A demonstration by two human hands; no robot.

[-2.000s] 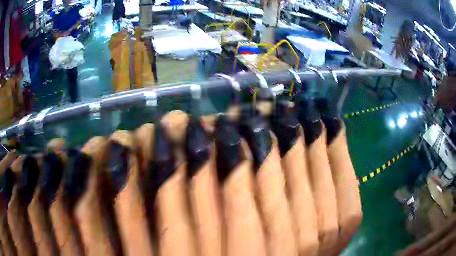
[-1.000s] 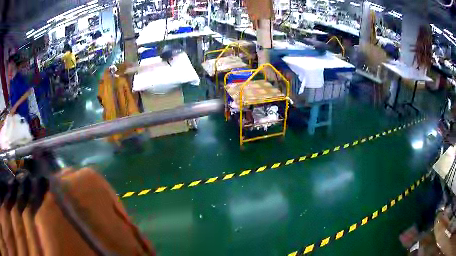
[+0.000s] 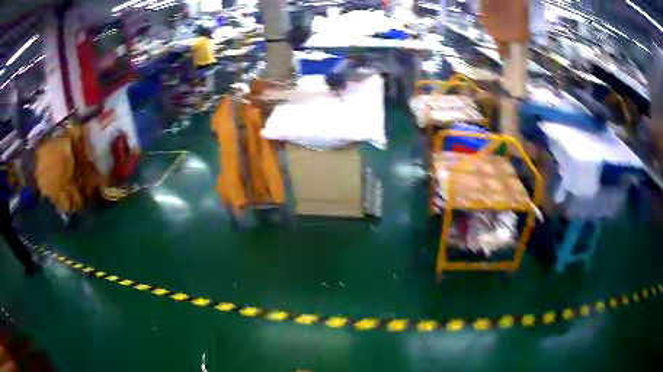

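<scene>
Neither of my hands shows in the head view. The picture is blurred. Across the green floor, several brown-tan jackets (image 3: 247, 156) hang together beside a box-like stand with a white-covered top (image 3: 327, 120). More tan garments (image 3: 64, 171) hang at the far left. A yellow-framed cart (image 3: 483, 189) stands to the right, with tan flat pieces on its top and a whitish bundle on its lower shelf. A blurred brown patch at the bottom left corner cannot be made out.
Yellow-black tape (image 3: 363, 324) curves across the green floor (image 3: 218, 254) in front of me. A light blue stool (image 3: 578, 243) stands at the right under a white-draped table (image 3: 596, 149). A person's dark leg shows at the left edge. A person in yellow (image 3: 203, 52) is farther off.
The view has swung left and away from the rack. The metal rail and the near row of hanging jackets have left the picture. The cart and tan jackets now sit farther right in view.
</scene>
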